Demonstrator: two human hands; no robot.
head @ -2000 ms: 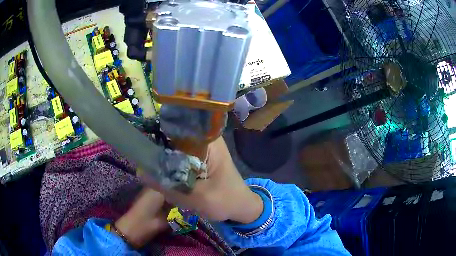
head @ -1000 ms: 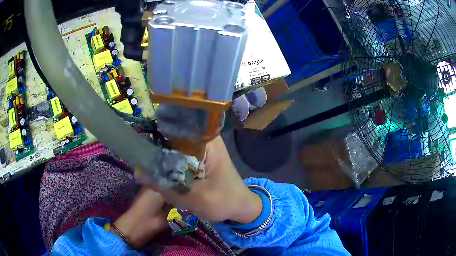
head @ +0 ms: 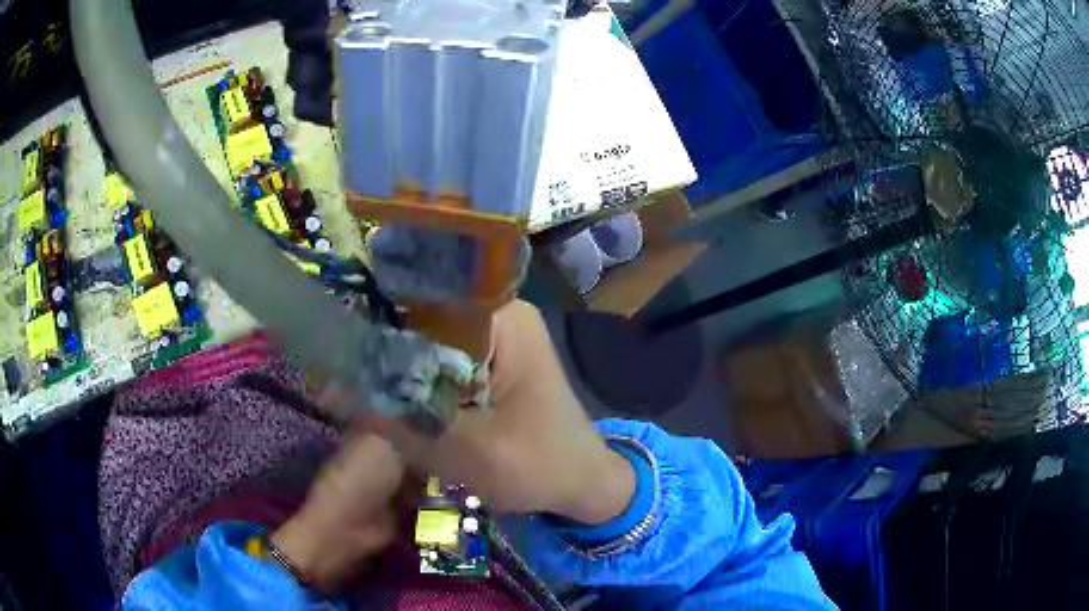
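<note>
The glue dispensing gun [head: 448, 131], a silver ribbed block above an orange bracket with a crusted lower end, stands upright before me. A thick grey supply hose [head: 227, 239] curves down to its crusted end. My right hand [head: 514, 442] is closed around the gun's lower part; its fingertips are hidden. A small green circuit board [head: 451, 535] with a yellow block and pale-topped cylinders shows low at my lap, below the right hand. My left hand [head: 352, 507] is curled beside the board, partly behind the gun and right hand; its grip on the board is hidden.
Several similar boards [head: 153, 304] lie on a stained cream panel [head: 96, 400] at the left. A white carton [head: 609, 131] stands behind the gun, with an open brown box [head: 645, 275] holding white round things below it. A black fan [head: 943, 215] is at right, above blue and black totes [head: 824, 513].
The gun has shifted slightly left and up. The board at my lap has turned and shows more of its face. The left hand has moved slightly.
</note>
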